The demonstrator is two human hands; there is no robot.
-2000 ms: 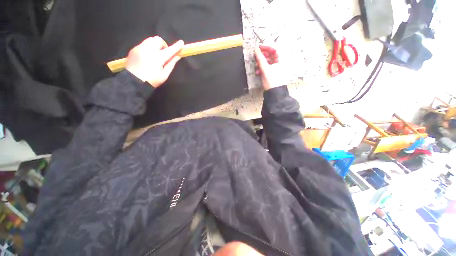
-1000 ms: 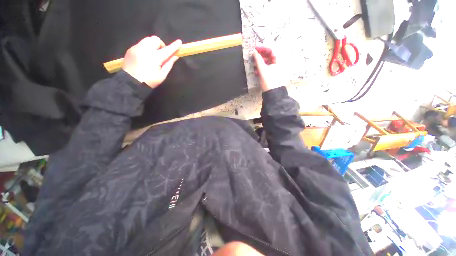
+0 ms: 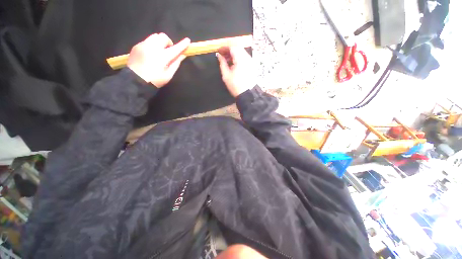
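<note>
Black fabric (image 3: 202,83) lies flat over the left part of the table, with folds at the far left. A yellow ruler (image 3: 202,47) lies across it, its right end at the fabric's right edge. My left hand (image 3: 157,59) grips the ruler near its left end, thumb and fingers over it. My right hand (image 3: 237,68) is over the fabric near its right edge, fingertips pinched at the ruler's lower edge. Any small piece between those fingertips is too small to make out. No chalk line shows clearly.
Red-handled scissors (image 3: 349,60) lie right of the fabric on the speckled table (image 3: 299,60). Beyond are a dark grey block (image 3: 389,23), dark scraps (image 3: 423,55) and a thin black cord (image 3: 376,91). Wooden stools (image 3: 385,144) and a blue basket (image 3: 334,161) stand below.
My right hand has moved left from the bare table beside the fabric onto the fabric at the ruler. My left hand still holds the ruler in nearly the same place.
</note>
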